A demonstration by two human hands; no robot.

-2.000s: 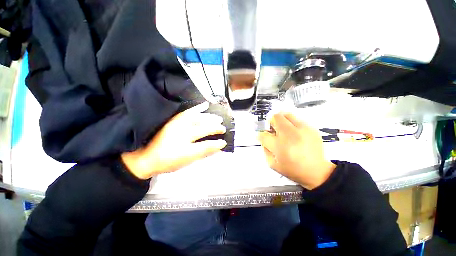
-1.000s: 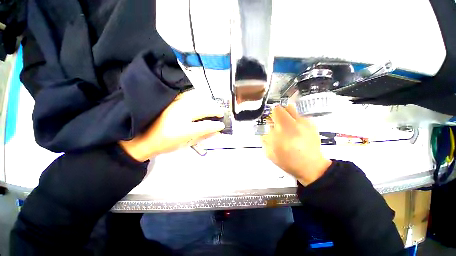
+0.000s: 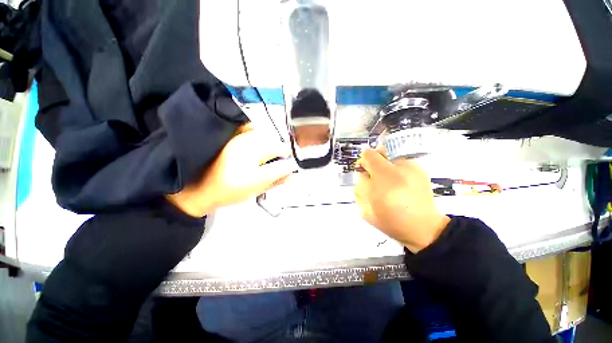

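A large dark navy garment (image 3: 121,141) lies heaped on the table at the left of the white sewing machine head (image 3: 429,40). My left hand (image 3: 238,174) is at the garment's right edge with its fingertips near the needle area. Whether it grips cloth is hidden. My right hand (image 3: 396,194) is just right of the needle area, fingers curled together below the ribbed tension dial (image 3: 407,143). What it may hold is too small and overexposed to tell. The shiny metal cover (image 3: 309,74) hides the needle and presser foot.
A tool with a red-yellow handle (image 3: 470,186) lies on the table right of my right hand. A tape measure (image 3: 282,281) runs along the front edge. A black fabric strip (image 3: 590,94) hangs over the machine's right side. Coloured loops (image 3: 599,191) are at the far right.
The dark cloth seen between my hands two seconds ago no longer shows there. My left hand has drawn slightly back and its fingers have closed together. My right hand stays near the needle area.
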